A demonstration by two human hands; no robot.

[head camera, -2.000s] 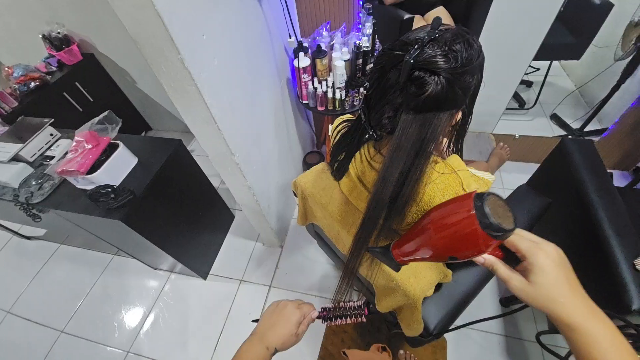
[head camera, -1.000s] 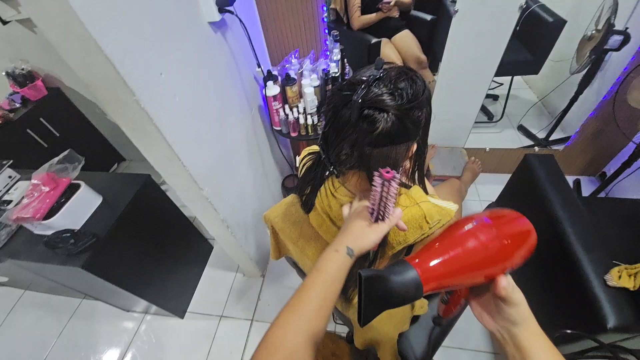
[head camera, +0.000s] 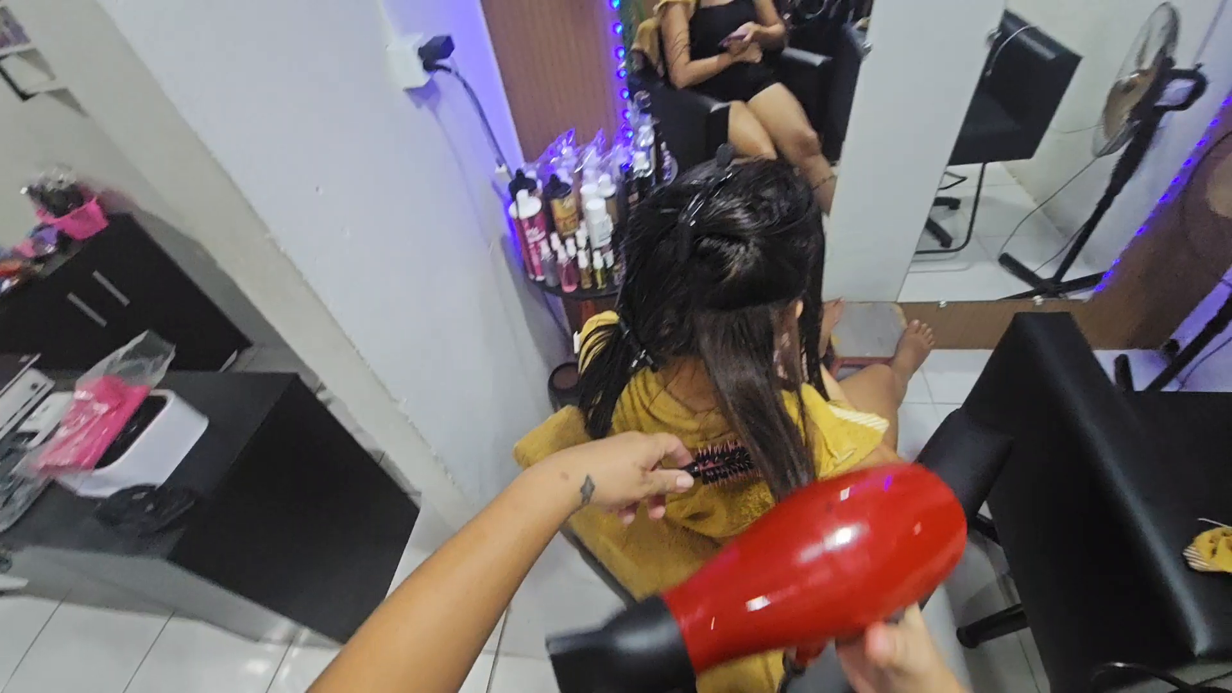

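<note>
My left hand (head camera: 640,476) grips the handle of a round hairbrush (head camera: 724,463), whose pink and black bristles lie against the lower back of a seated person's dark hair (head camera: 756,385). A red hair dryer (head camera: 818,568) with a black nozzle is in my right hand (head camera: 890,654), which is partly hidden below the dryer body; the nozzle points to the lower left, away from the hair. Clips hold up the hair on top of the head, and a tied section hangs at the left. A yellow towel (head camera: 664,404) covers the person's shoulders.
Bottles (head camera: 582,226) crowd a small round stand beside the white wall (head camera: 423,231). A mirror (head camera: 1020,173) reflects a chair and a fan. Black salon chairs (head camera: 1068,462) stand at right. At left, a dark counter (head camera: 260,462) bears a white box (head camera: 168,448) and a pink package.
The brush has left the ends of the outstretched hair, risen to the head, then come down to the back. The hair dryer has turned away from the hair. The view has shifted.
</note>
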